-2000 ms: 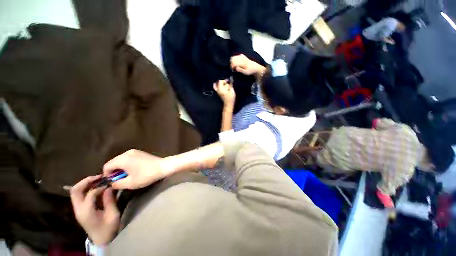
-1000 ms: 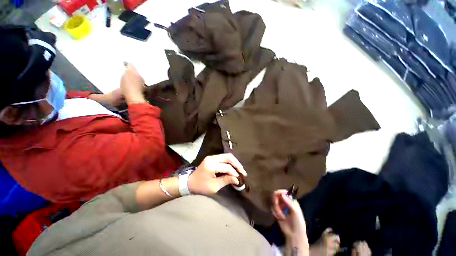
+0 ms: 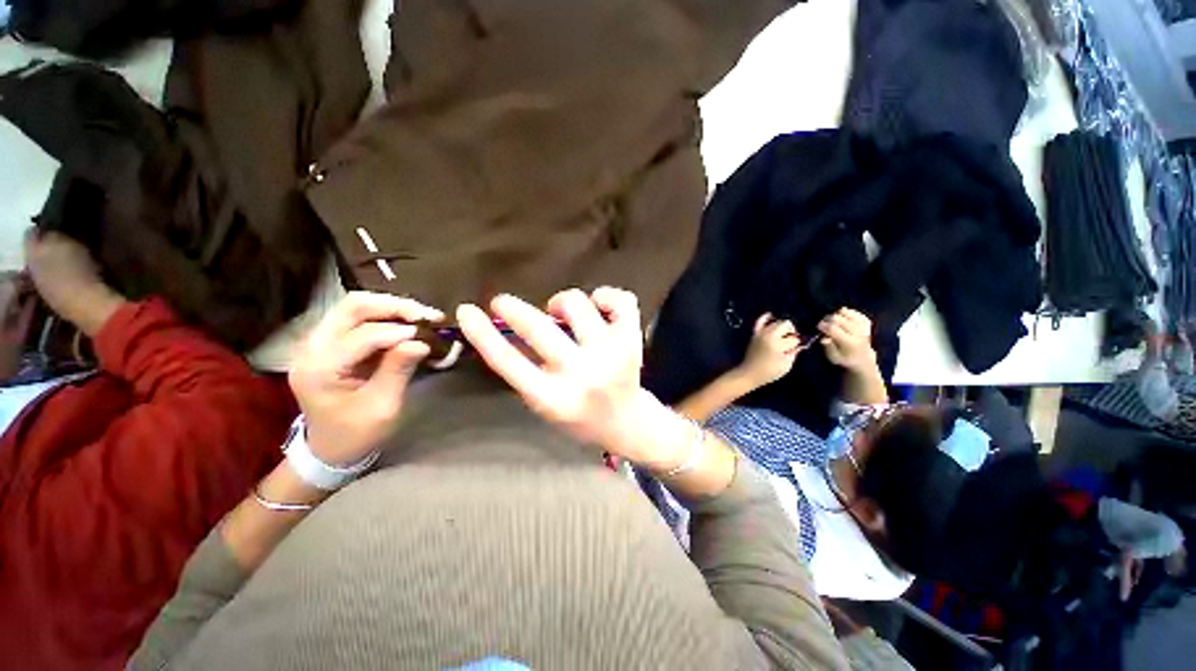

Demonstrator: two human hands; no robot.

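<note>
Brown trousers (image 3: 525, 171) lie on the table in front of me and reach down to my lap. White drawcord pieces (image 3: 375, 253) show on the cloth, and a white loop hangs between my hands. My left hand (image 3: 352, 374) pinches the brown waistband edge between thumb and fingers. My right hand (image 3: 571, 361) is beside it, with its fingers curled around the thread snips (image 3: 540, 323). Only a little red and blue of the snips shows between the fingers. The blade tips are too small to tell.
A person in a red sleeve (image 3: 171, 393) sits at left with more brown cloth (image 3: 243, 157). A person at right handles black garments (image 3: 787, 230). Dark folded stacks (image 3: 1095, 223) stand at the far right on the white table (image 3: 774, 85).
The view has swung right and down. My hands, apart a second ago, are now close together at the cloth edge. The brown trousers lie nearer my body in the picture.
</note>
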